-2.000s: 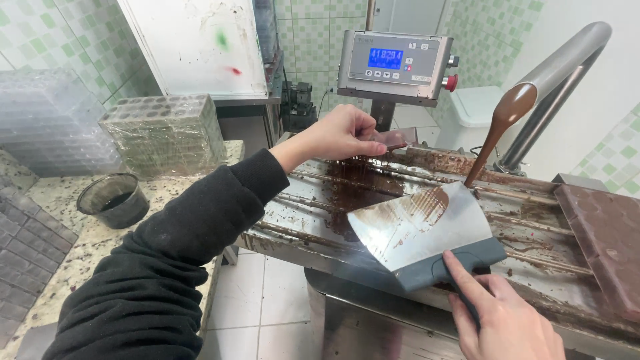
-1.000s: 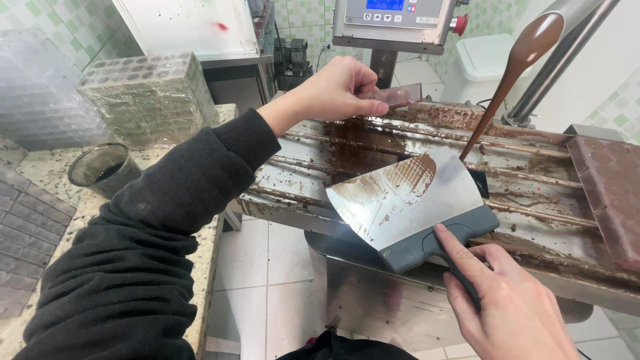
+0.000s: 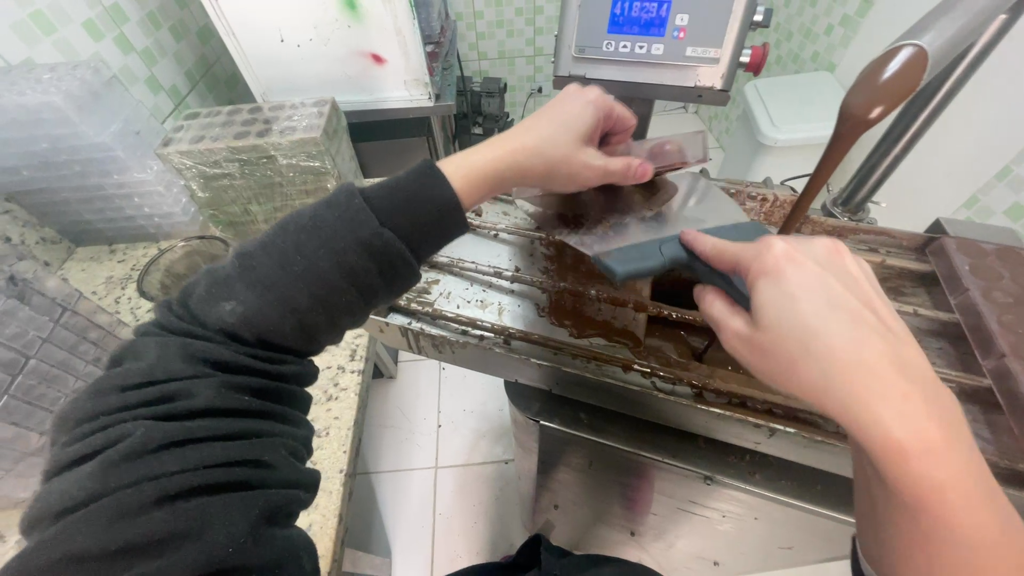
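My left hand (image 3: 588, 144) pinches a clear plastic chocolate mold (image 3: 680, 152), tilted above the machine's bars, with some chocolate on it. Just under the mold is the metal blade of a wide scraper (image 3: 680, 208), smeared with chocolate. My right hand (image 3: 808, 312) is closed round the scraper's dark grey handle, its index finger laid along the top. To the right, melted chocolate (image 3: 832, 144) streams down from a steel spout. Chocolate coats the grated metal table (image 3: 496, 280) of the tempering machine. Whether the blade touches the mold is hard to tell.
Another mold (image 3: 984, 296) lies on the bars at the right. On the speckled counter (image 3: 328, 448) at the left stand a dark-rimmed bowl (image 3: 180, 264), a film-wrapped block of molds (image 3: 264, 152) and stacked clear molds (image 3: 72, 160). The control panel (image 3: 644, 40) rises behind.
My right hand has brought the scraper up and away from me, from in front of the held mold to just beneath it. The left hand keeps its grip on the mold.
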